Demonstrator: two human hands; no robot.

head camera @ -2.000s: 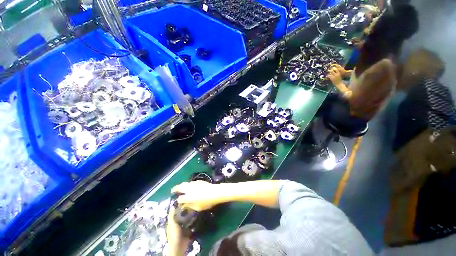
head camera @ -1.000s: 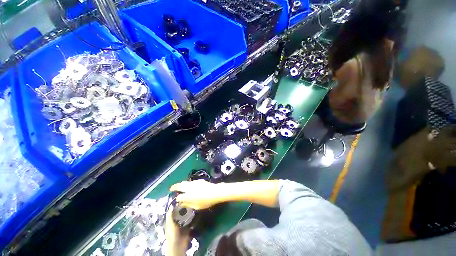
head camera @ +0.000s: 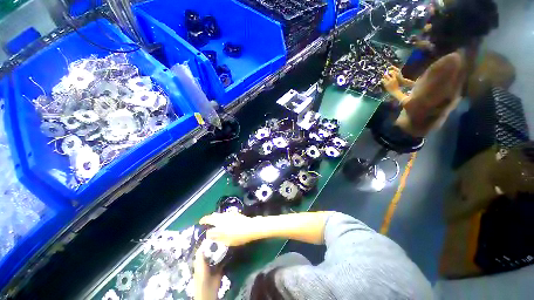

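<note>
My left hand [head camera: 205, 274] comes up from the bottom edge, partly cut off, and holds a dark round housing with a pale notched ring face [head camera: 215, 252]. My right hand [head camera: 227, 227] reaches in from the right and closes its fingers on the upper side of the same unit; its fingertips are partly hidden. Loose white ring parts with wires [head camera: 158, 281] lie on the green bench left of my hands. A black round part [head camera: 230, 204] lies just above my right hand. A dark heap of joined units [head camera: 288, 189] lies further along.
Blue bins stand along the left: one with wired rings [head camera: 120, 120], one with black housings [head camera: 231, 48]. Black trays [head camera: 298, 26] stand beyond. A silver-white frame [head camera: 295, 101] lies behind the heap. A seated person [head camera: 436, 88] works at another heap [head camera: 360, 67] further along.
The unit in my hands now shows a pale ring face where it looked dark before. My hands stay in nearly the same place. The seated person has leaned forward and back up.
</note>
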